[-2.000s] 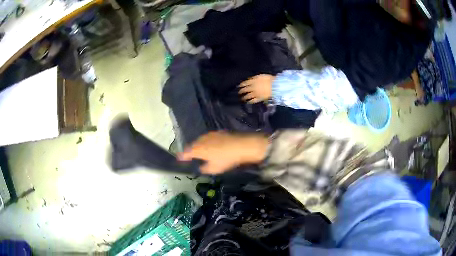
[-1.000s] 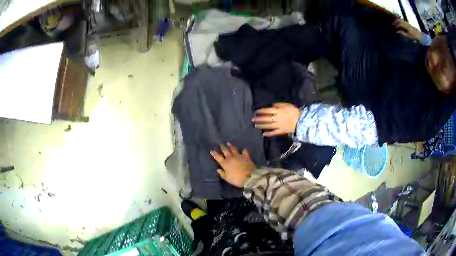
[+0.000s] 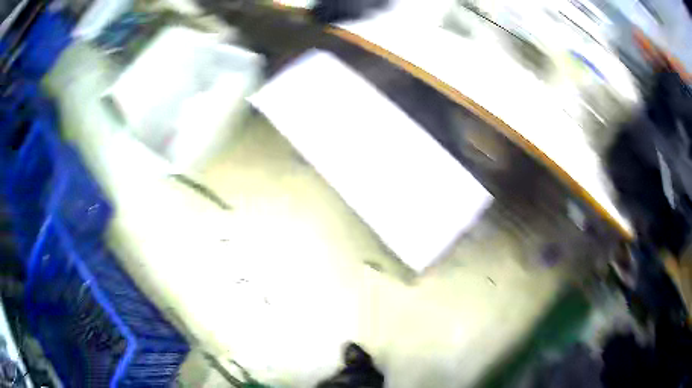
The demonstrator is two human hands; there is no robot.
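Neither of my hands is in view. The picture is blurred. Nearest in front lies the pale floor, with a small dark rounded shape cut off by the bottom edge; I cannot tell what it is. A white rectangular board or bench top stands over the floor in the middle. At the lower right, the green crate edge shows blurred, with dark cloth beside it.
Blue plastic crates line the left side. A whitish box or tub stands at the upper left. A white table with a yellow-brown edge curves across the upper right, with blurred items on it. Dark shapes fill the far right.
The view has swung left, away from the dark grey cloth. My plaid-sleeved hand, which lay flat on that cloth, and the other person's hand have left the picture. Blue crates have come in.
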